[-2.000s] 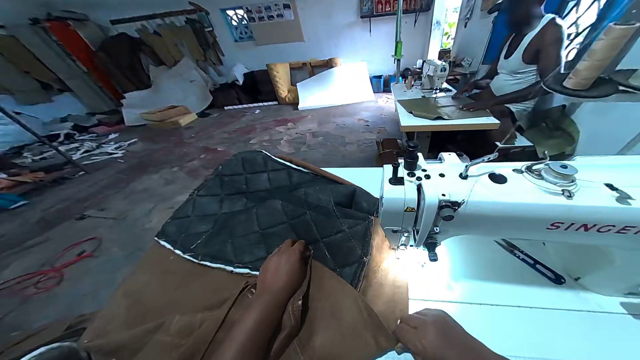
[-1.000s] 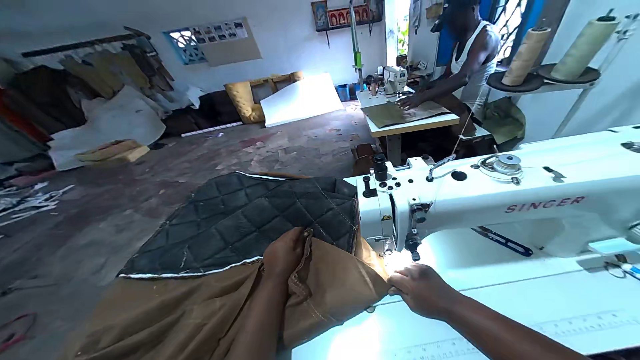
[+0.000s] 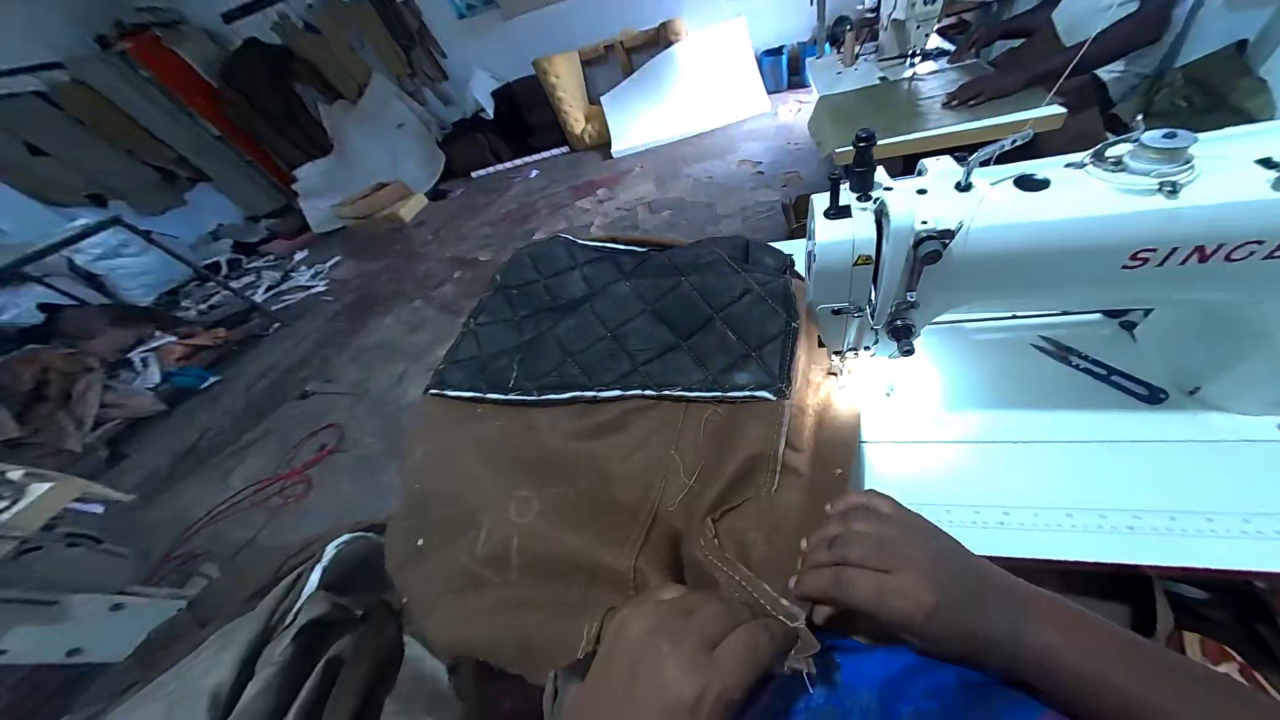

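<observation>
Brown fabric (image 3: 540, 490) with a black quilted panel (image 3: 640, 320) edged in white lies left of the needle of a white Singer sewing machine (image 3: 1000, 250). Its right strip runs under the lit presser foot area. My left hand (image 3: 690, 650) grips the fabric's near edge beside a stitched seam, at the bottom of the view. My right hand (image 3: 880, 565) has its fingers closed on the fabric's near right edge, at the front of the machine table. Thread snips (image 3: 1100, 370) lie on the machine bed.
A co-worker's hands (image 3: 990, 85) rest on cloth at another sewing table (image 3: 940, 125) behind. Red cord (image 3: 290, 480) lies on the floor at left, near fabric scraps (image 3: 260, 280). Grey cloth (image 3: 300, 640) is at lower left. A measuring scale runs along the table's front edge.
Both hands have moved nearer to my body, down from the quilted panel and the machine's front. The brown fabric, bunched before, now lies flatter. The view has tilted downward.
</observation>
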